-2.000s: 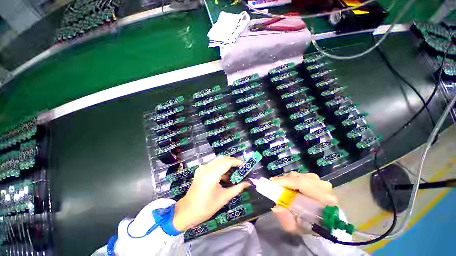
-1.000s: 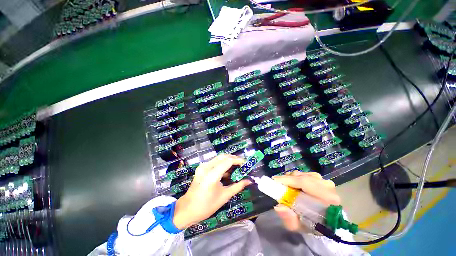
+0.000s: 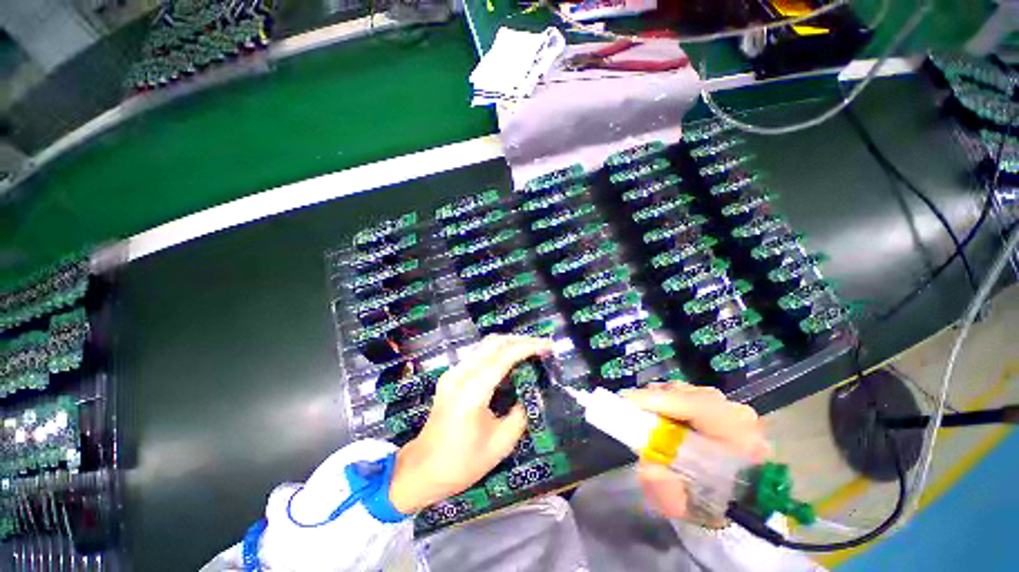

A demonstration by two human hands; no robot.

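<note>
My left hand is over the lower left part of the clear tray, thumb and fingers around a green circuit board that now stands steeply, its far end under my fingers. My right hand is shut on a dispensing syringe with a white front, yellow band and green rear cap. The needle points up and left, close to the held board; whether it touches cannot be told. Rows of green boards fill much of the tray.
A grey-pink sheet hangs over the white belt rail, with red-handled pliers and a white cloth on it. More boards lie at far left and far right. A pale air hose and black cable run at right, above a round dark base.
The held board has turned from slanting flat above the tray to a steeper, lower position between my fingers. My left fingers have lifted over it. The syringe has shifted slightly right and down.
</note>
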